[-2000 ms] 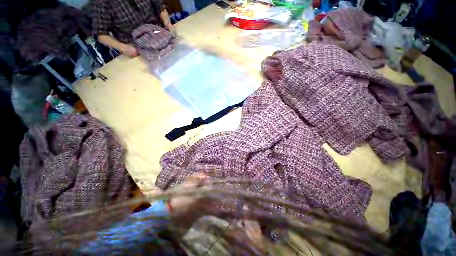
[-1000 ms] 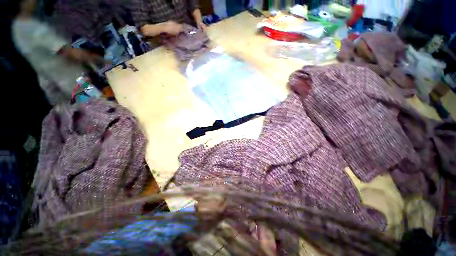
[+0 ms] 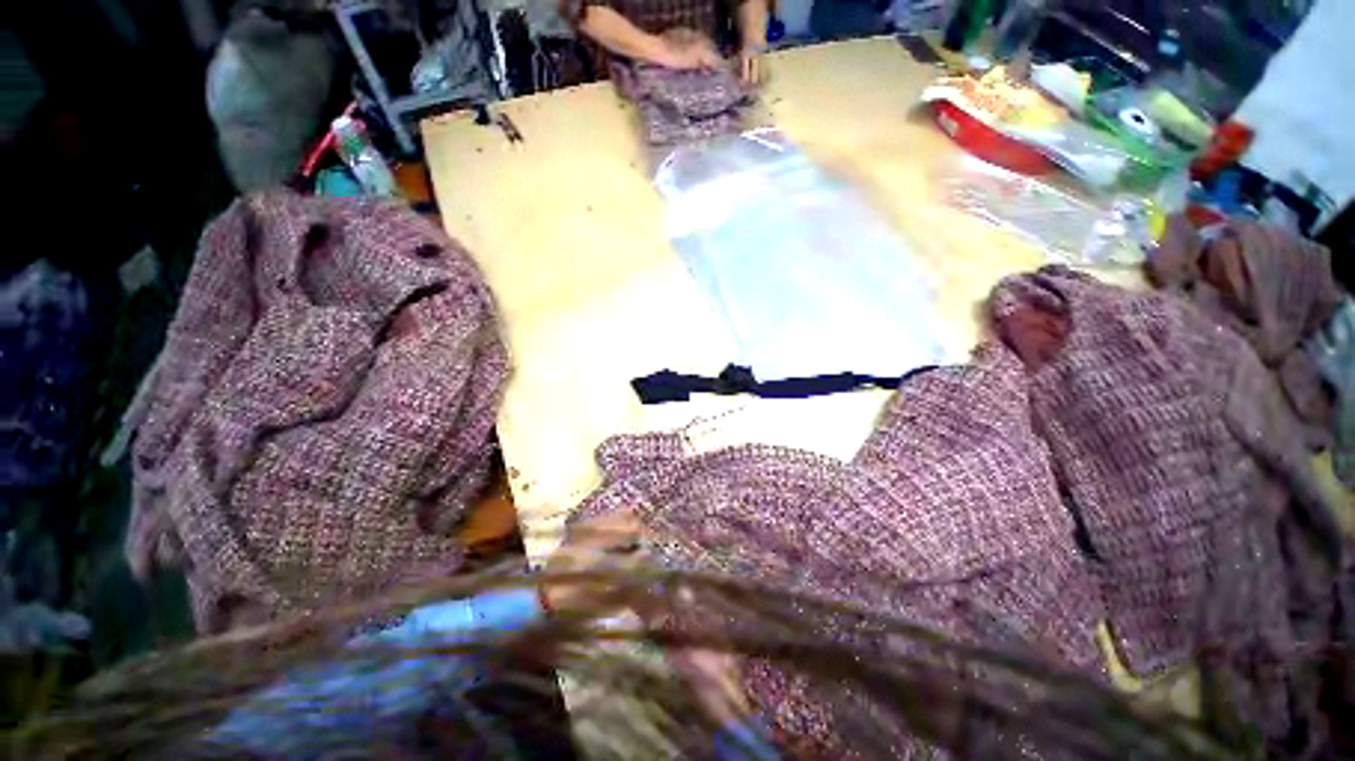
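Observation:
A pink-mauve tweed jacket (image 3: 921,498) lies spread over the near table, its sleeve and body reaching right. Reddish lining (image 3: 1037,323) shows at an opening. My left hand (image 3: 598,547), below a blue sleeve, is at the jacket's near left edge; blurred hair strands cross it, so its grip is unclear. A skin-toned patch (image 3: 710,681) at the bottom, over the cloth, looks like part of my right hand, mostly hidden by hair. A black fabric strip (image 3: 810,385) lies just beyond the jacket.
Another tweed jacket (image 3: 335,402) is heaped at the table's left edge. Clear bags (image 3: 810,245) lie mid-table. A person's hands (image 3: 691,57) rest on a folded tweed piece (image 3: 684,104) at the far side. A red tray (image 3: 984,137) with clutter stands far right; more tweed (image 3: 1263,275) lies right.
The view has turned left, so the table and garments sit further right in the picture. A pale-sleeved person seen at left one second ago is out of view. The jacket looks little changed.

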